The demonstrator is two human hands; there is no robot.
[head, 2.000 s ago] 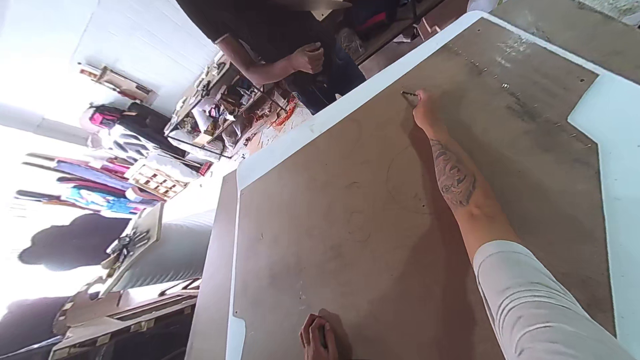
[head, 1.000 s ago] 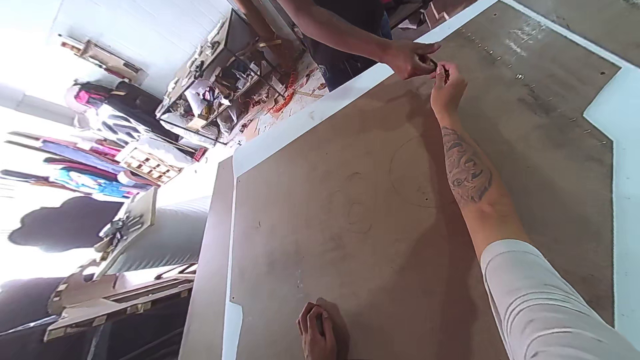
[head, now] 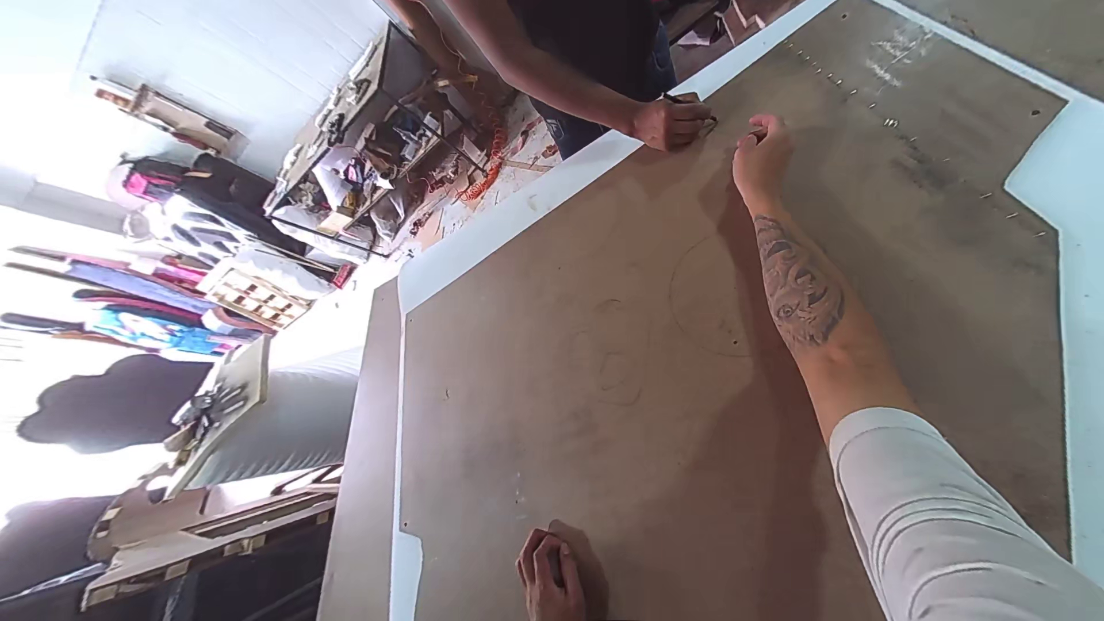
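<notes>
A large brown board (head: 552, 371) with cut-out corners lies over white sheet material (head: 483, 246) that shows along its edges. My right hand (head: 762, 155) is at the board's far part, fingers curled around something small and dark, too small to name. Close by on the left, another person's hand (head: 671, 122) holds a thin dark pen or pencil (head: 675, 99) at the board's far edge. My left hand (head: 549, 573) rests with bent fingers on the near part of the board; whether it holds anything is not clear. Faint curved lines mark the board between my hands.
The other person (head: 595, 52) stands across the board. A row of small metal staples or pins (head: 890, 122) runs over its far right part. Beyond the left edge are a cluttered metal-framed workbench (head: 345, 129), an orange coiled hose (head: 490, 164) and a grey padded piece (head: 289, 423).
Two seconds ago the dark marking tool was in my right hand; a second ago the other person's hand met mine. Now that hand has the tool and the two hands are apart. My left hand has stayed.
</notes>
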